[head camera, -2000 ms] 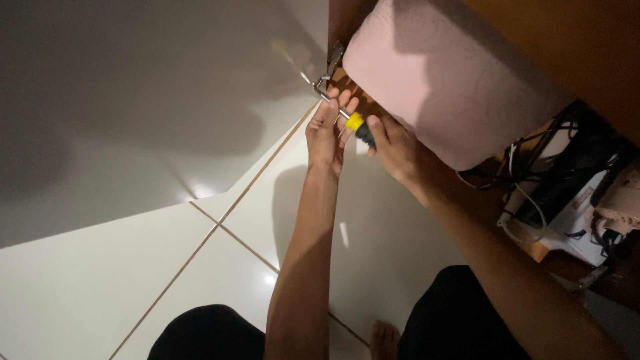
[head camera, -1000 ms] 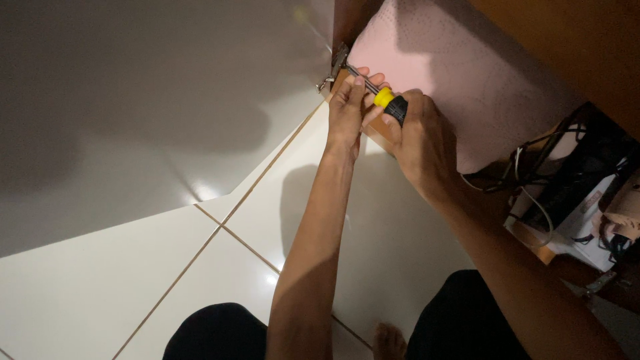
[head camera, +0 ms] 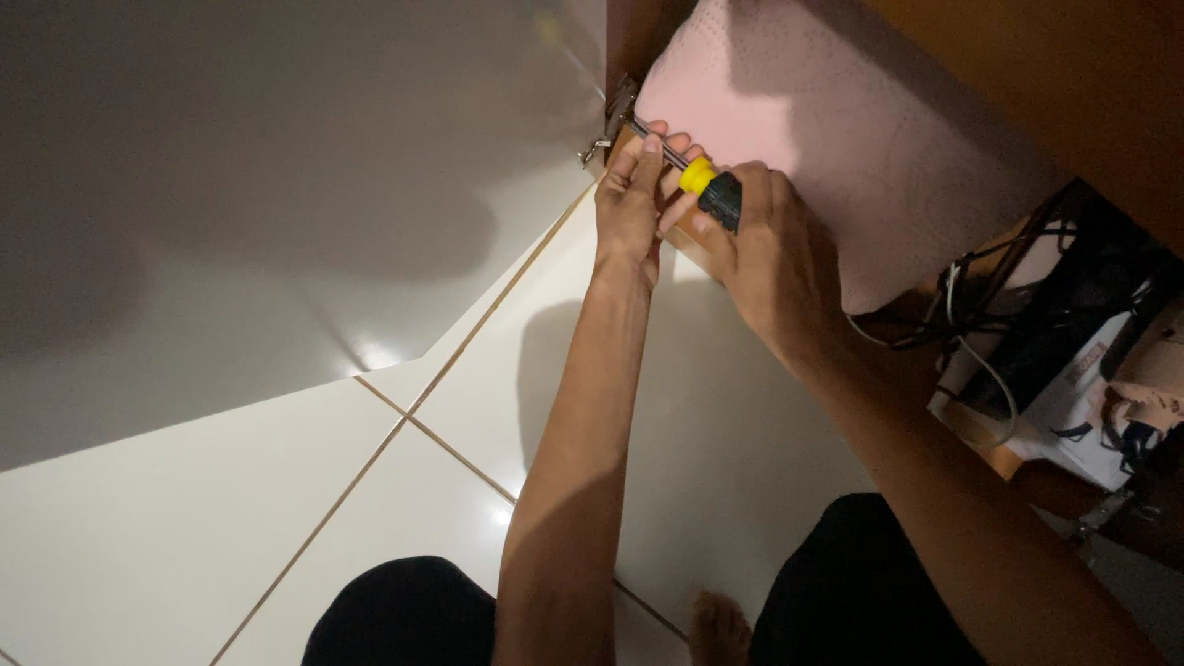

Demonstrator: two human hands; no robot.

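Note:
My right hand point(head camera: 772, 245) grips the black end of a screwdriver point(head camera: 700, 178) with a yellow and black handle. The fingers of my left hand point(head camera: 638, 190) are closed around its metal shaft. The shaft points up and left toward a metal cabinet hinge point(head camera: 622, 106) on the cabinet's inner side; whether the tip sits in a screw is not clear. Another metal hinge part point(head camera: 592, 153) juts out by the edge of the grey door panel point(head camera: 305, 213).
Pink fabric point(head camera: 832, 139) fills the cabinet's lower opening behind my hands. Black and white cables point(head camera: 985, 370) and papers lie at the right. A second hinge point(head camera: 1101, 518) is at the lower right. White floor tiles point(head camera: 305, 481) lie below, with my knees and a foot.
The screwdriver and both hands have shifted right from the hinge part by the door edge to the hinge on the cabinet's side. My right hand has turned further over the handle.

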